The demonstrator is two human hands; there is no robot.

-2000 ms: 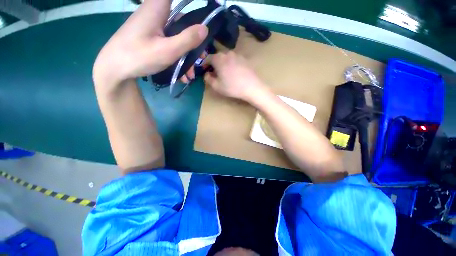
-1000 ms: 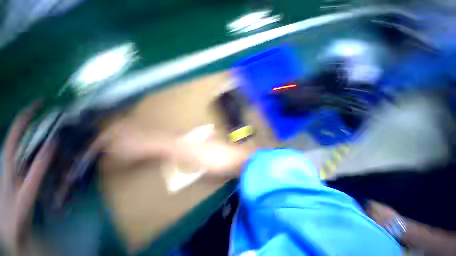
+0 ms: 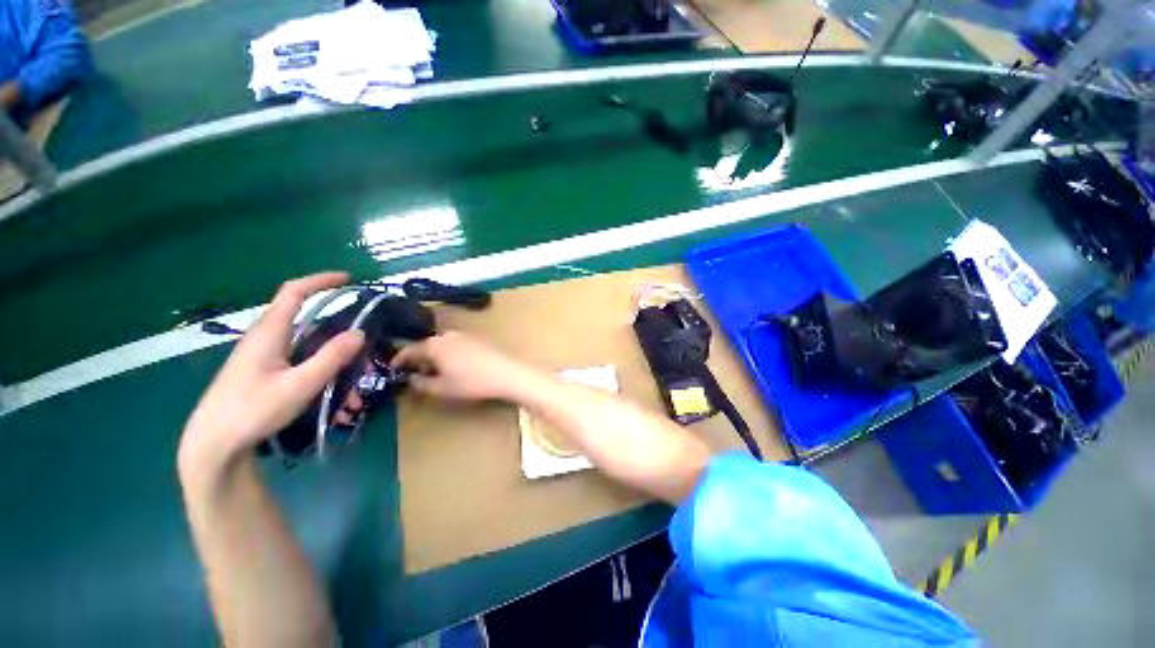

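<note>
A black headset (image 3: 403, 317) with silver headband hoops is at the left end of the tan mat (image 3: 475, 519), partly over the green bench. My left hand (image 3: 272, 373) grips it by the hoops from the left. My right hand (image 3: 462, 367) is at its right side, with fingertips at an open earcup where small parts show; what the fingers pinch is too small to tell. A black cable (image 3: 443, 294) lies behind the headset. The cream-white support block (image 3: 598, 380) lies on the mat, partly under my right forearm.
The black iron stand (image 3: 671, 342) with a yellow square is right of the block. A blue tray (image 3: 760, 253) holds the black soldering station (image 3: 830, 339). Blue bins (image 3: 937, 471) are at the right. Another headset (image 3: 750, 108) stands on the green conveyor. Papers (image 3: 342, 53) lie beyond; a person's sleeve (image 3: 44, 44) shows top left.
The view has swung right and up, bringing the conveyor and bins into sight. The headset remains in my left hand, with my right hand still at its side.
</note>
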